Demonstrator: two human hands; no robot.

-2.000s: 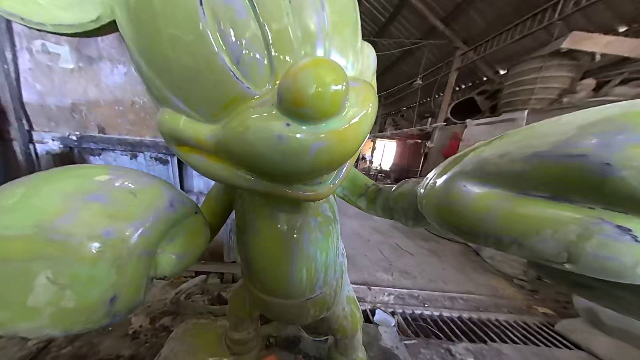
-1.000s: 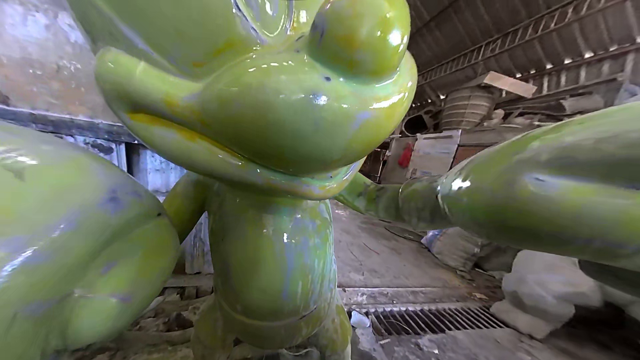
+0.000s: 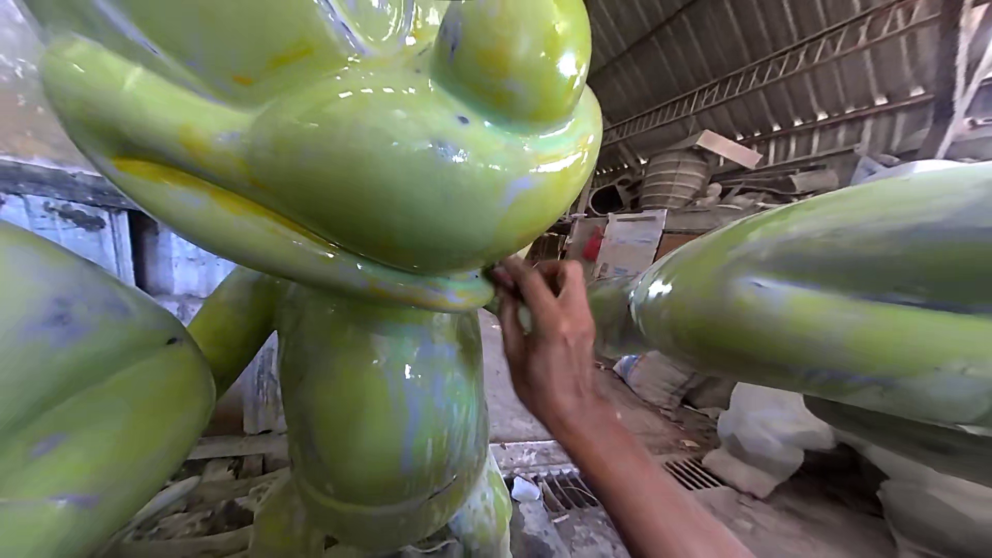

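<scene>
A large glossy green cartoon-character statue [image 3: 387, 170] fills the middle of the head view, with yellow and bluish patches on its surface. My right hand [image 3: 550, 333] reaches up from the lower right, its fingertips at the edge of the statue's mouth, below the rounded muzzle. The thumb and fingers are bent close together; whether something small is pinched between them cannot be told. The round nose [image 3: 515, 58] is above the hand and the torso [image 3: 384, 418] lies below left of it. My left hand is not in view.
One big green statue hand [image 3: 85, 387] bulges in at the left, another [image 3: 829, 287] at the right. A floor grate [image 3: 570, 490] lies behind the statue's legs. White lumpy pieces [image 3: 767, 434] and a sack [image 3: 655, 378] are on the floor at right. A wall [image 3: 62, 225] stands behind at left.
My right hand has come into view and is now at the statue's mouth edge; neither earlier frame shows it. The view has moved closer to the statue's face.
</scene>
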